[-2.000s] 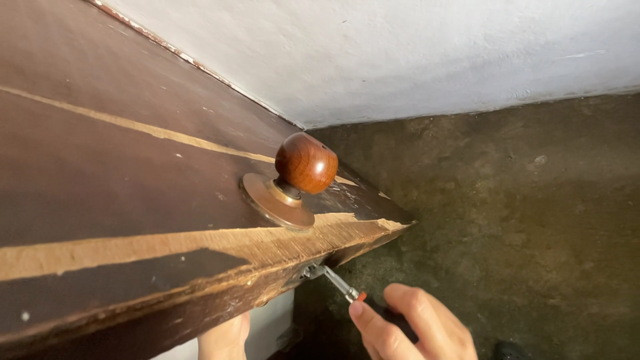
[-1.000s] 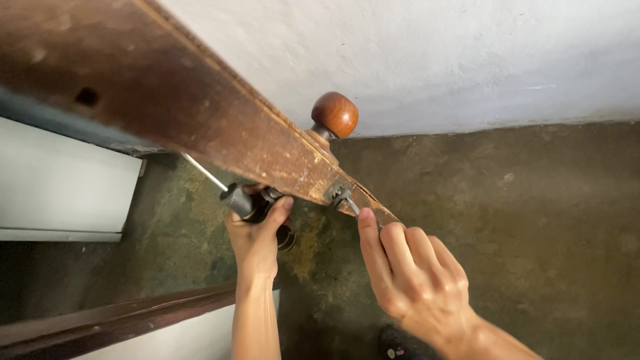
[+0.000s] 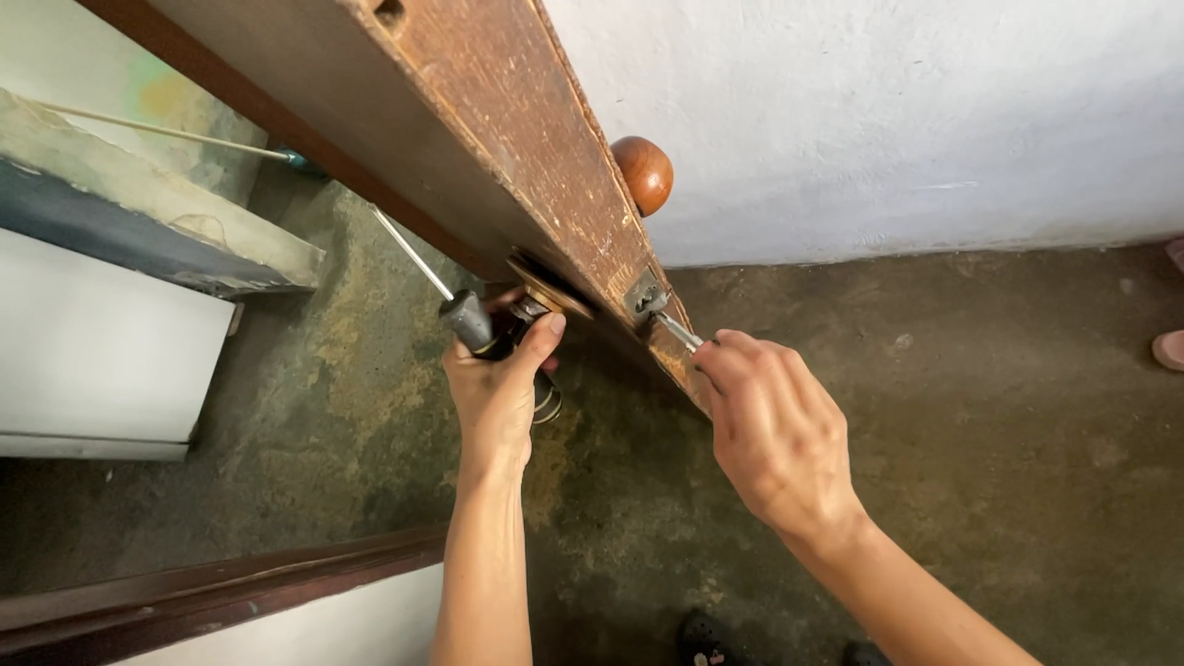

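A worn wooden door [image 3: 518, 120] stands edge-on, with a metal latch plate [image 3: 646, 294] set in its edge. My right hand [image 3: 777, 421] grips a screwdriver [image 3: 678, 331], whose metal end meets the latch area. On the near side, my left hand [image 3: 504, 370] holds a second screwdriver with a black handle [image 3: 467, 321], its shaft pointing up and left. The same hand's thumb and fingers touch the knob fitting by a round brass-coloured rose [image 3: 548, 289]; the fingers are partly hidden. A round wooden knob [image 3: 643, 176] shows beyond the door.
A white wall [image 3: 879, 120] rises behind the door. At left are a white panel [image 3: 102, 342] and a low wall end [image 3: 231, 245]. A dark wooden frame [image 3: 231, 587] crosses the lower left. Footwear [image 3: 703, 638] shows on the floor below, and a pink item [image 3: 1171, 350] at the right edge.
The view has swung from the door's knob face to its edge and near side. My left hand, mostly hidden at first, now shows with the black-handled screwdriver. My right hand stays by the latch.
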